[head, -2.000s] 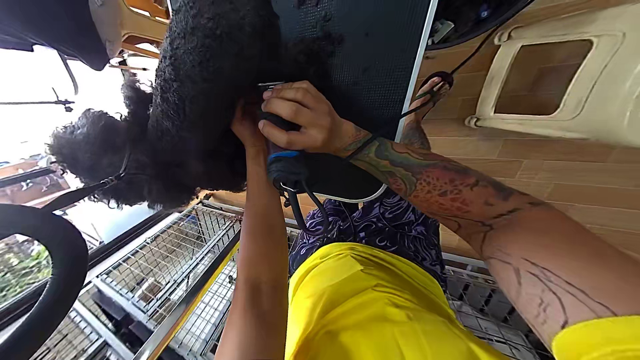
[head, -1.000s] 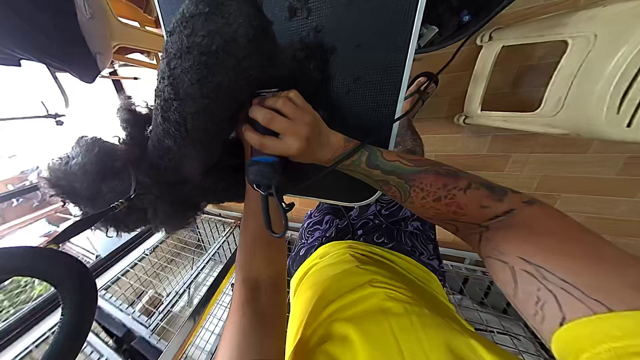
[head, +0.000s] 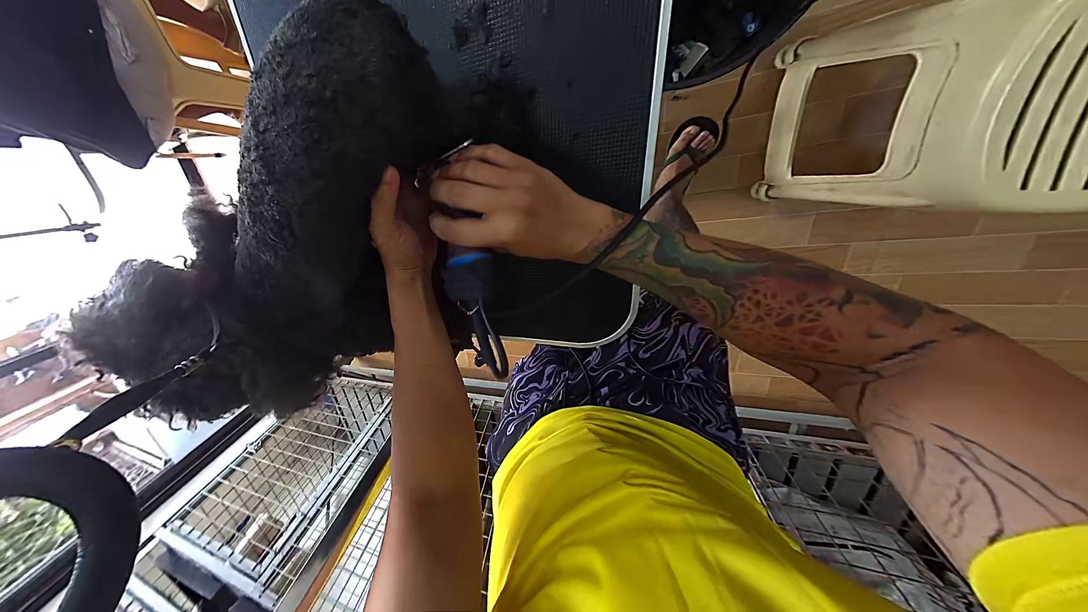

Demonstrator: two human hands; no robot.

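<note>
A curly black dog (head: 314,161) stands on a dark textured grooming table (head: 586,110), its head at the left with a black strap (head: 149,391) at its neck. My right hand (head: 510,204), on the tattooed arm, is closed around a black electric clipper (head: 469,276) with a blue ring and a looped cord; its metal blade end points up by the dog's side. My left hand (head: 404,225) is against the dog's underside, just left of the clipper, thumb up; its fingers are partly hidden in the dark coat. Loose black hair (head: 501,102) lies on the tabletop.
A black cord (head: 663,191) crosses over my right wrist. Wire cages (head: 289,484) stand below the table on the near side. A cream plastic chair (head: 952,110) is at the right, a black padded ring (head: 110,510) at the lower left. My sandaled foot (head: 693,144) shows beyond the table edge.
My left hand's thumb and palm now show beside the dog, where they were mostly hidden a second ago. The clipper remains in my right hand, with its blade end more visible.
</note>
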